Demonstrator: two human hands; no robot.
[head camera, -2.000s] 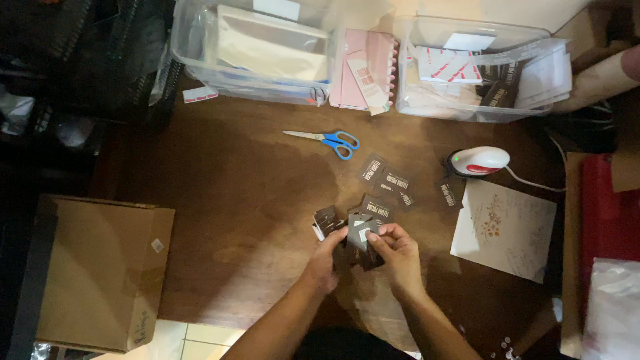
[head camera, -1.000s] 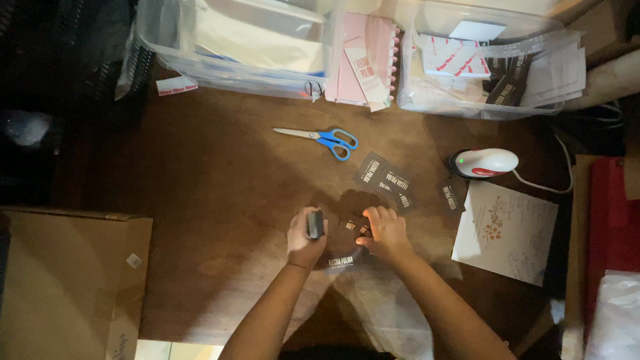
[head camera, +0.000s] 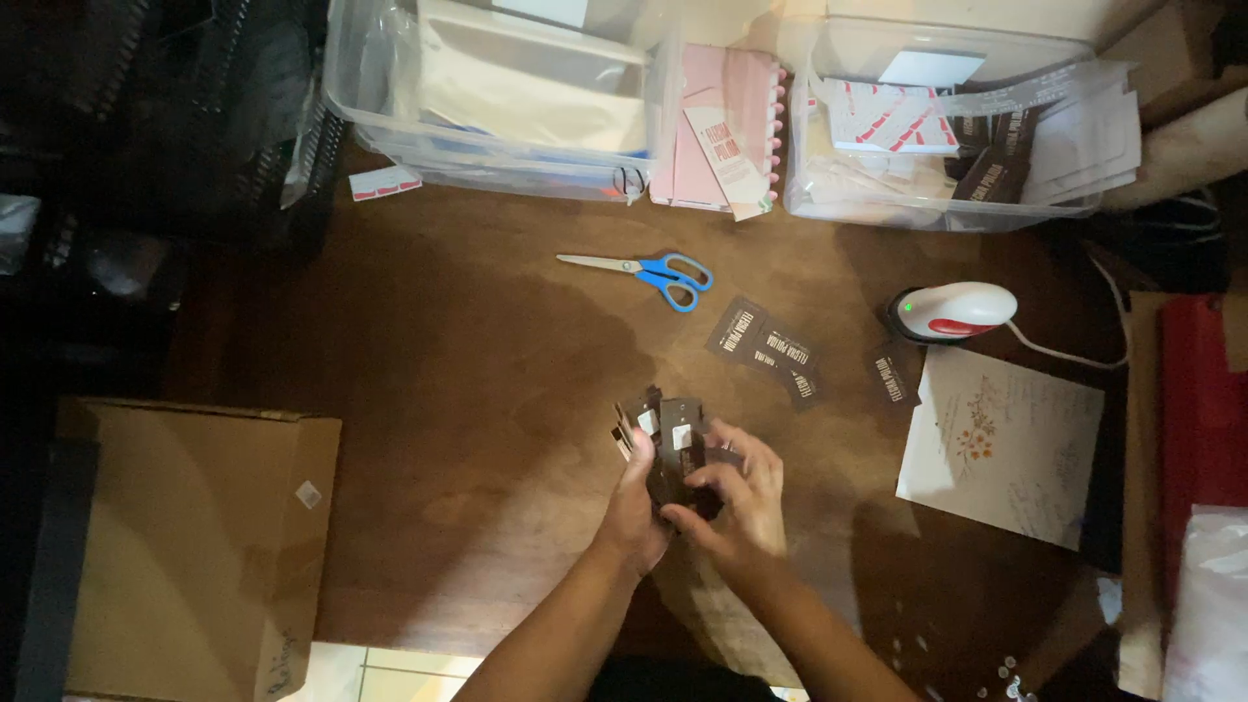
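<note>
My left hand (head camera: 634, 512) grips a fanned stack of dark printed cards (head camera: 645, 414) with small white patches, held over the wooden table. My right hand (head camera: 736, 492) is against the right side of the stack, its fingers on a dark card (head camera: 682, 434) that bears a white patch. Up and to the right of my hands, several loose dark cards (head camera: 736, 330) overlap on the table. Blue-handled scissors (head camera: 673, 278) lie above them to the left, blades pointing left. Another dark card (head camera: 889, 375) lies by a white and red handheld device (head camera: 955, 310) with a green light.
Clear plastic bins (head camera: 507, 161) (head camera: 877, 210) stand along the back, with a pink disc-bound notebook (head camera: 697, 175) between them. A printed white sheet (head camera: 1004, 448) lies at right, a cardboard box (head camera: 195, 546) at left. Part of another person's arm (head camera: 1189, 146) shows at upper right.
The hands were apart a second ago, low over the table; now they are together at the stack of cards. The cards near my right hand on the table then are no longer seen there.
</note>
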